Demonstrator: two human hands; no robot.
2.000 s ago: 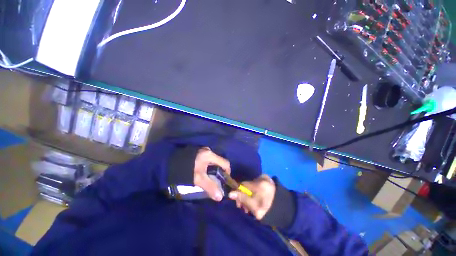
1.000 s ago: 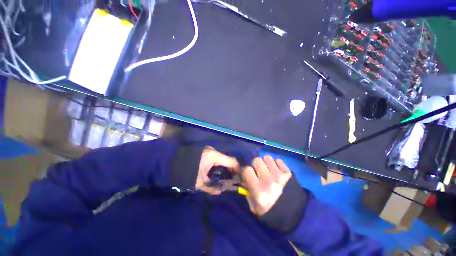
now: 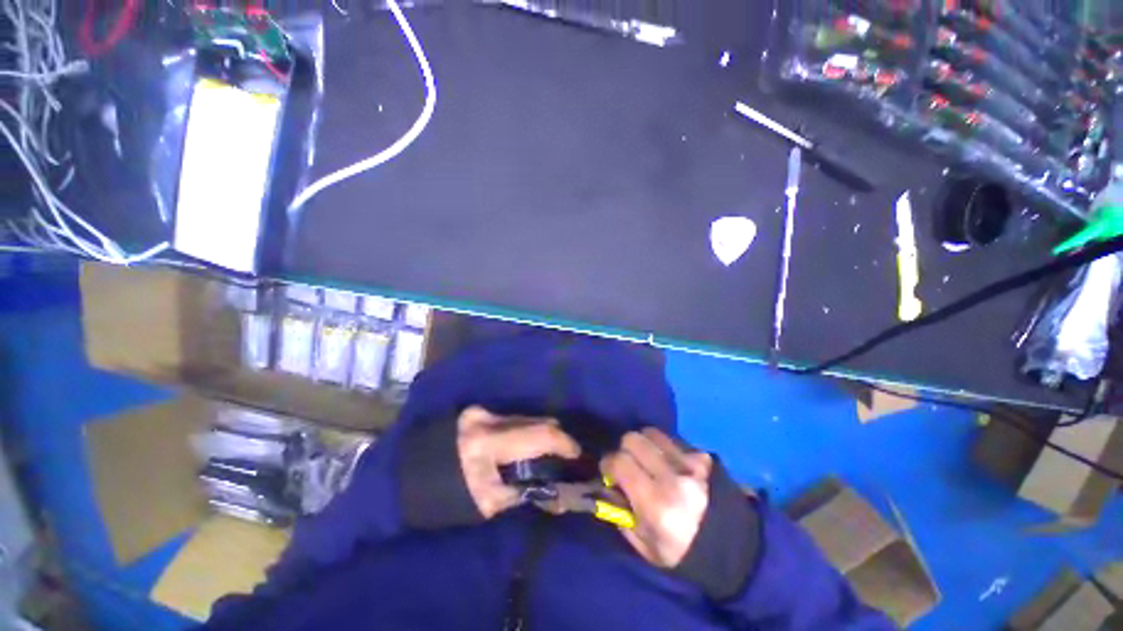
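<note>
My left hand (image 3: pixel 503 459) is shut on a dark unit (image 3: pixel 542 471), held over my lap below the bench edge; only its dark end shows between my fingers. My right hand (image 3: pixel 663 493) is shut on pliers or cutters with yellow handles (image 3: pixel 612 512). The metal jaws point left and meet the near side of the dark end; whether they grip it I cannot tell.
A white unit (image 3: pixel 225 179) and white cables (image 3: pixel 49 185) lie on the bench left. A thin rod (image 3: pixel 786 253), yellow knife (image 3: pixel 908 265), white triangular piece (image 3: pixel 732 238) and board tray (image 3: pixel 936 99) lie right. A carton of units (image 3: pixel 351 348) stands below left.
Both hands have moved slightly lower in view, and the dark end and yellow handles are turned differently. The view has shifted, showing more of the cartons and floor.
</note>
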